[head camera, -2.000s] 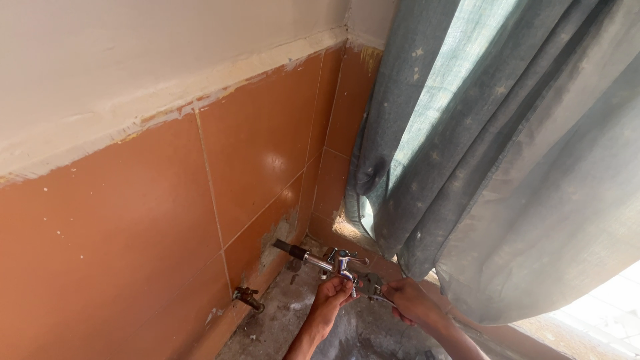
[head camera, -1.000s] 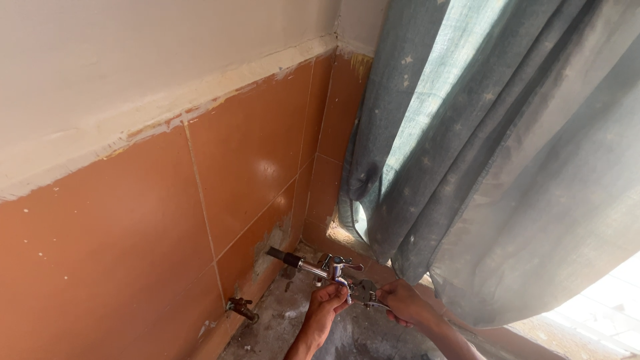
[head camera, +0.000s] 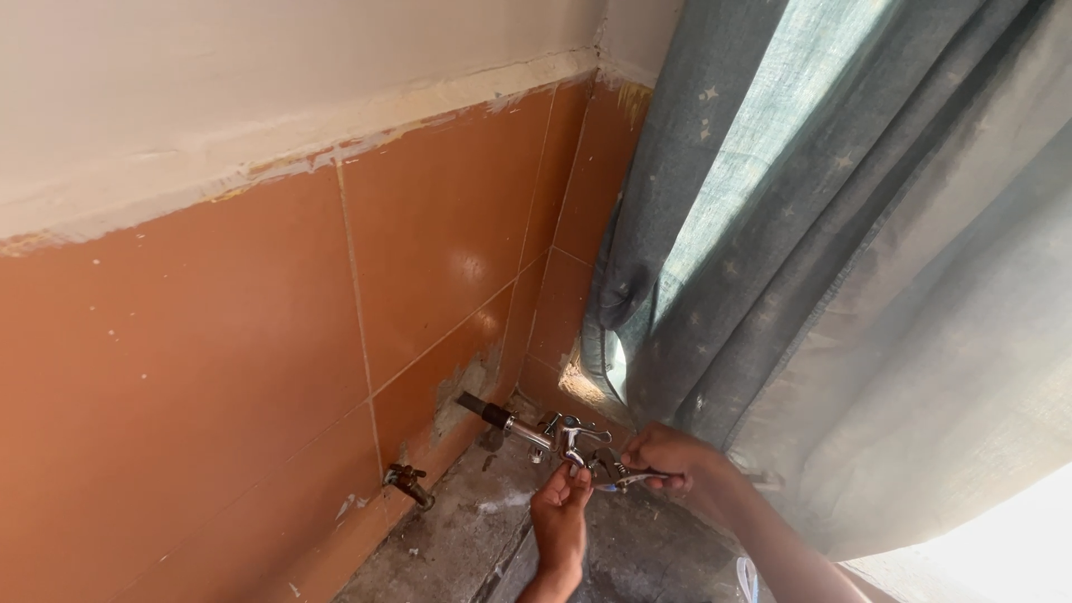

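A chrome tap (head camera: 572, 435) with a lever handle sticks out from the tiled wall on a dark pipe fitting (head camera: 484, 409). My left hand (head camera: 563, 507) pinches the tap's lower end from below with thumb and fingers. To its right, my right hand (head camera: 666, 456) is closed around the handle of an adjustable wrench (head camera: 615, 471), whose head is at the tap's outlet end. Whether the jaws grip the tap cannot be told. Part of the wrench is hidden by my fingers.
An old brass tap (head camera: 409, 484) juts from the orange tiles (head camera: 444, 218) at lower left. A blue-grey curtain (head camera: 754, 251) hangs close above my right hand. Below lies a stained concrete floor (head camera: 452, 523). A pale looped item (head camera: 747, 578) is at the bottom edge.
Both hands stay at the tap throughout. No clear change shows in their grips or in the tap.
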